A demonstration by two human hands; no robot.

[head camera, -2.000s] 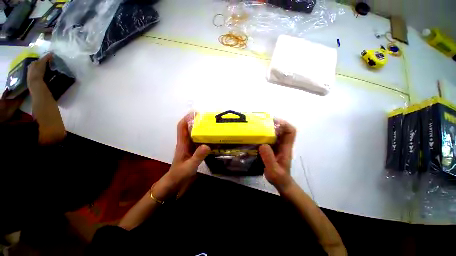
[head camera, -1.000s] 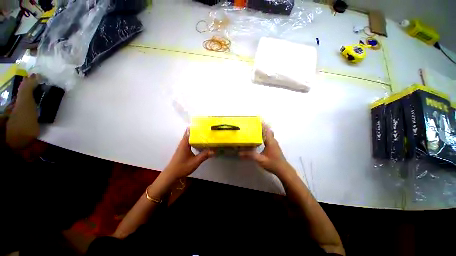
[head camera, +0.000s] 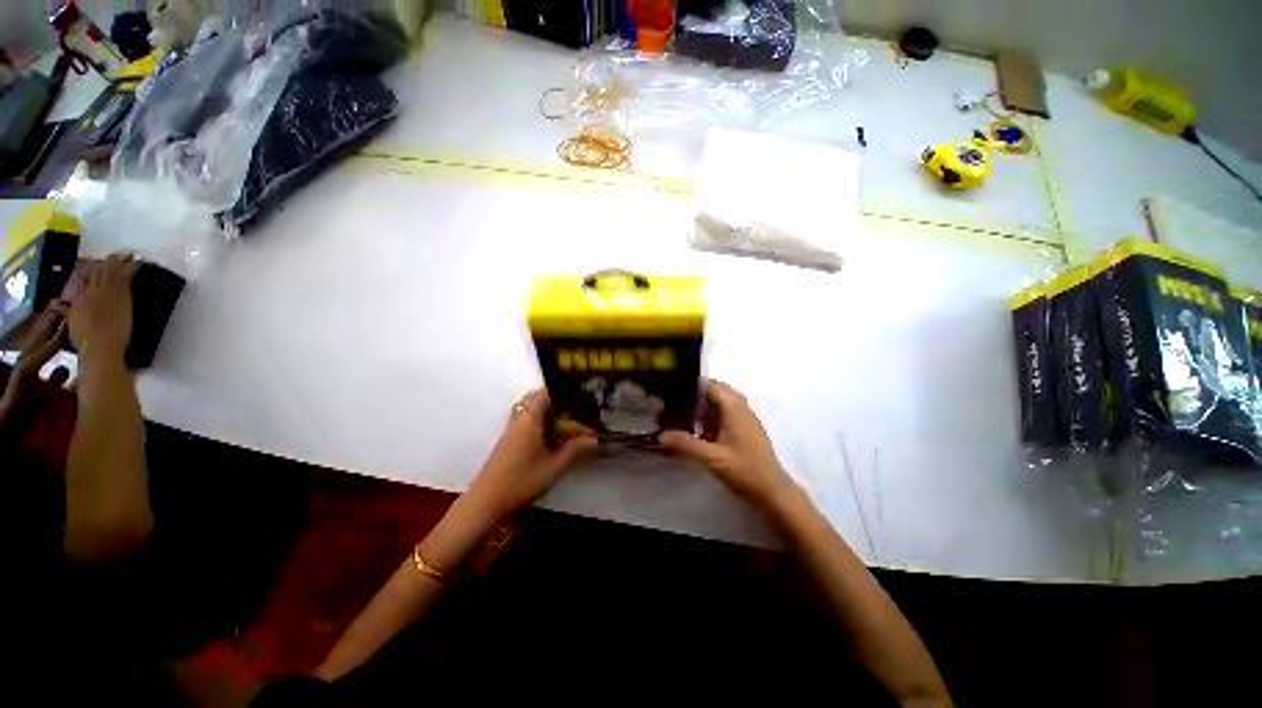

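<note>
A black retail box (head camera: 623,376) with a yellow top, a black hang tab and "MUSIC" lettering stands upright at the near edge of the white table, its front facing me. My left hand (head camera: 533,450) grips its lower left side. My right hand (head camera: 727,440) grips its lower right side. Both thumbs lie at the lower front and the other fingers are partly hidden. The box is slightly blurred, and I cannot tell whether film covers it.
Bagged boxes (head camera: 1128,353) stand at right. A stack of poly bags (head camera: 778,197) lies at table centre back. Rubber bands (head camera: 595,150), a yellow tape measure (head camera: 958,165) and loose film lie behind. At left, another person's hands (head camera: 104,304) touch boxes, near a plastic bag with dark contents (head camera: 298,132).
The box has tilted from showing mostly its yellow top to showing its front. My hands have stayed on its lower sides. The other person's hand has moved on the left boxes.
</note>
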